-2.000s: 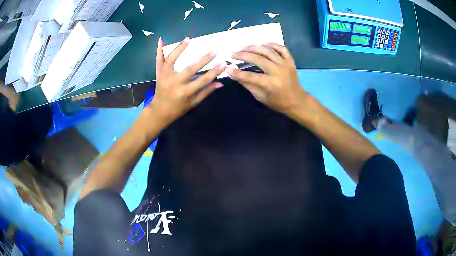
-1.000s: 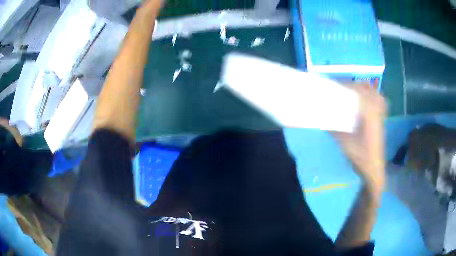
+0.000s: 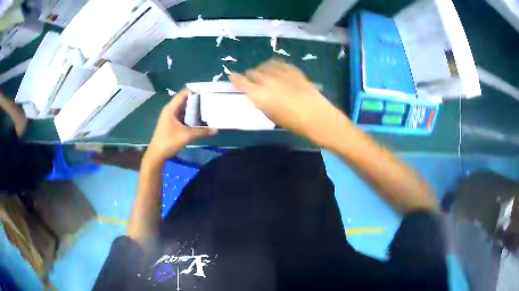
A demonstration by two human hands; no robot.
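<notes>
A white open box (image 3: 236,111) lies at the green bench's front edge, with a bright white block inside and a grey gap at its left end. My left hand (image 3: 173,128) grips the box's left end, thumb along the near side. My right hand (image 3: 279,88) is over the box's right part, slightly blurred; its fingers are bent near the far rim, and I cannot tell whether they touch it. The blue digital scale (image 3: 387,85) stands to the right. A white carton (image 3: 435,45) leans at the scale's right side.
Several white cartons (image 3: 105,99) are piled and leaning at the left. White scraps (image 3: 229,58) are scattered on the green bench (image 3: 199,51) behind the box. A pale rail (image 3: 227,28) runs behind them. A blue stool (image 3: 177,185) is below the bench edge. Parts of other people show at both sides.
The closed white box in my right hand is gone from there; a white carton now leans beside the scale. My left arm has come back from the far side, and an open box is before me.
</notes>
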